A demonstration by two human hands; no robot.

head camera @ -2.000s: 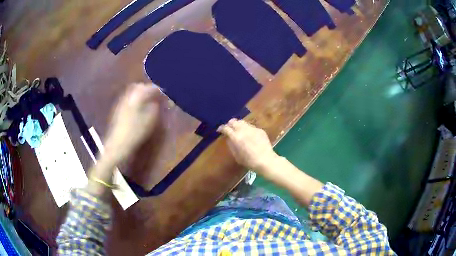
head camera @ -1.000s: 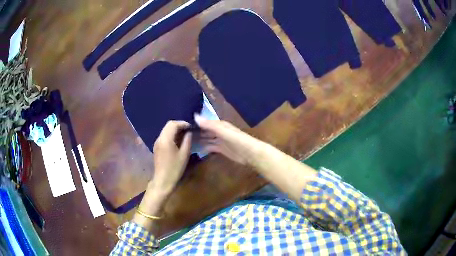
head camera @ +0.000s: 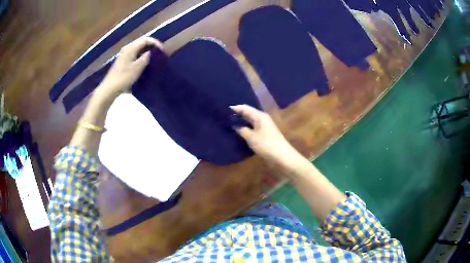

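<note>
A navy cut panel (head camera: 188, 110) is lifted between my hands and lies partly over another navy panel (head camera: 208, 61) with a rounded top. My left hand (head camera: 135, 61) grips its upper left edge. My right hand (head camera: 257, 128) pinches its right edge. A white cut piece (head camera: 144, 151) lies on the brown table at lower left of the lifted panel, its upper edge partly under my left forearm and the navy cloth.
More navy panels (head camera: 281, 54) lie in a row to the upper right. Two long navy strips (head camera: 98, 85) lie at upper left. A thin navy strip (head camera: 144, 215) lies near me. A white sheet (head camera: 32, 198) lies at far left. The table edge (head camera: 355, 115) curves above the green floor.
The hands, close together a second ago, have moved apart. The left hand has moved up and left with the panel's edge, and the white piece beneath is now uncovered.
</note>
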